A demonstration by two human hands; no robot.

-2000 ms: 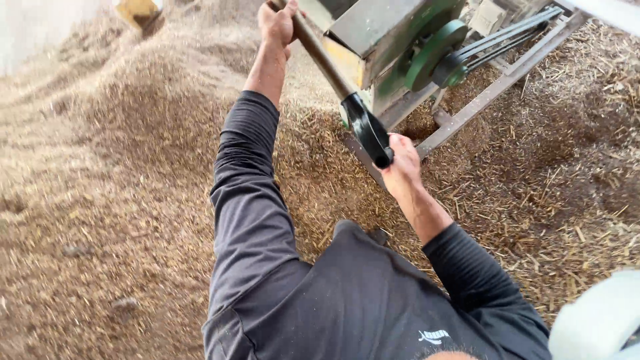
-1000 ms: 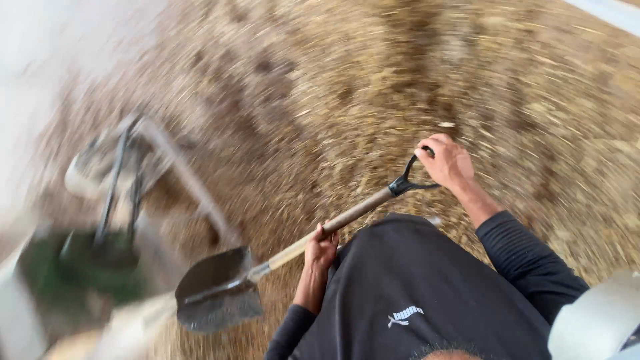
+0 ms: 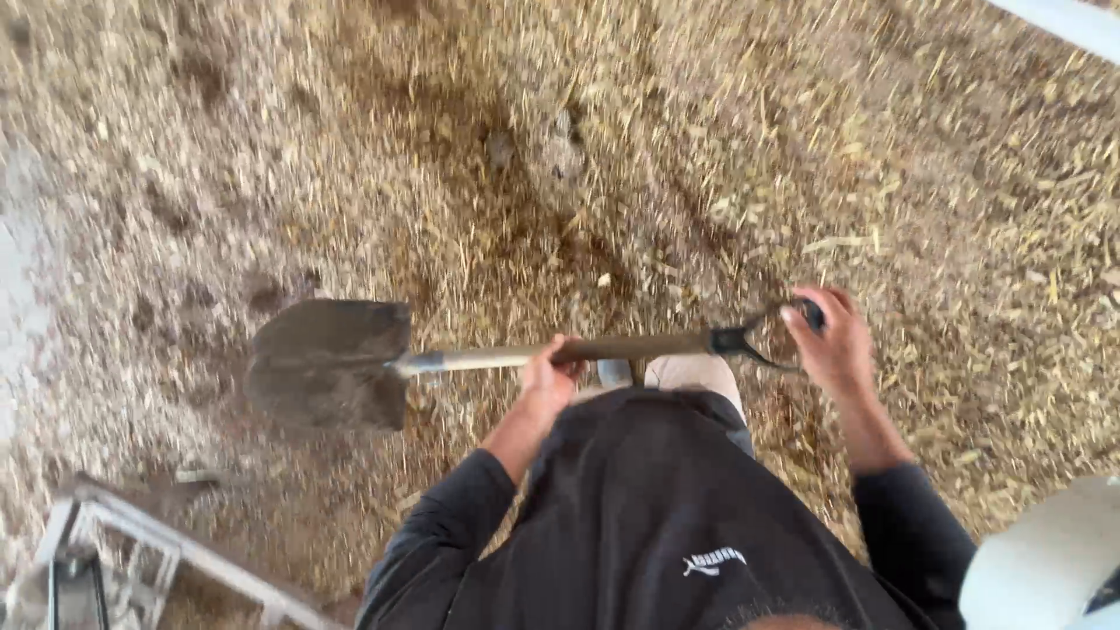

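A shovel with a wooden shaft (image 3: 647, 346) lies level across the view in front of my body. Its dark metal blade (image 3: 337, 366) points left, over loose straw-like chips. My left hand (image 3: 549, 376) is closed round the middle of the shaft, palm upward. At the other end, my right hand (image 3: 833, 337) grips the black D-shaped handle (image 3: 744, 341). The blade carries no visible heap of material.
Chopped straw or wood chips (image 3: 945, 219) cover the ground. A metal machine frame (image 3: 210, 569) stands at the lower left. A pale rounded object (image 3: 1041, 551) is at the lower right, and a white bar (image 3: 1063, 24) crosses the upper right corner.
The view has swung away from the green machine. The shovel, blade at lower left one second ago, now lies nearly level across the view, both hands still on it.
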